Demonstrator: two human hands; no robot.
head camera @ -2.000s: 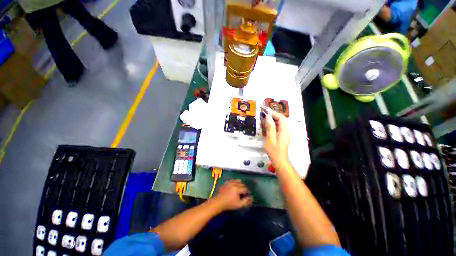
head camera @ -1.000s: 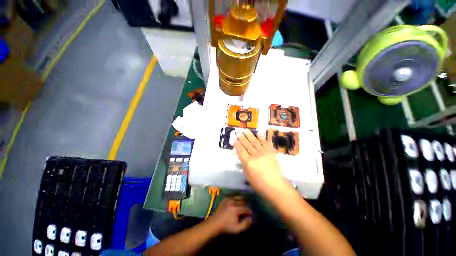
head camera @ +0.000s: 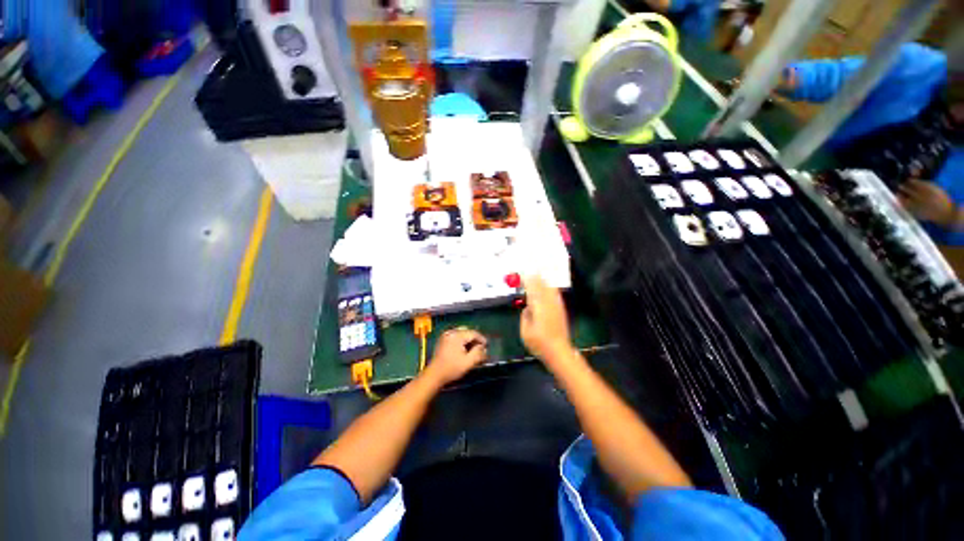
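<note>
The white press base (head camera: 402, 280) stands on the green table with orange-brown fixtures (head camera: 493, 199) on it. A white housing (head camera: 434, 221) sits in the black nest at the front left of the fixtures. The gold press head (head camera: 402, 122) is above and behind them. My right hand (head camera: 542, 315) is blurred at the base's front right corner, beside the red button (head camera: 514, 280); its fingertips are unclear. My left hand (head camera: 458, 354) is curled over the table's front edge, with something small and dark at its fingertips.
A tray with white housings (head camera: 180, 444) is at lower left over a blue stool (head camera: 273, 444). A tall tray stack (head camera: 740, 285) stands at right. A handheld meter (head camera: 357, 322), white cloth (head camera: 355, 243), control box (head camera: 291, 63) and green fan (head camera: 626, 90) surround the base. People's blue sleeves show at upper right.
My right hand has moved from the front left nest to the base's front right corner. A white housing now shows uncovered in that nest. The view has shifted back, showing more at right.
</note>
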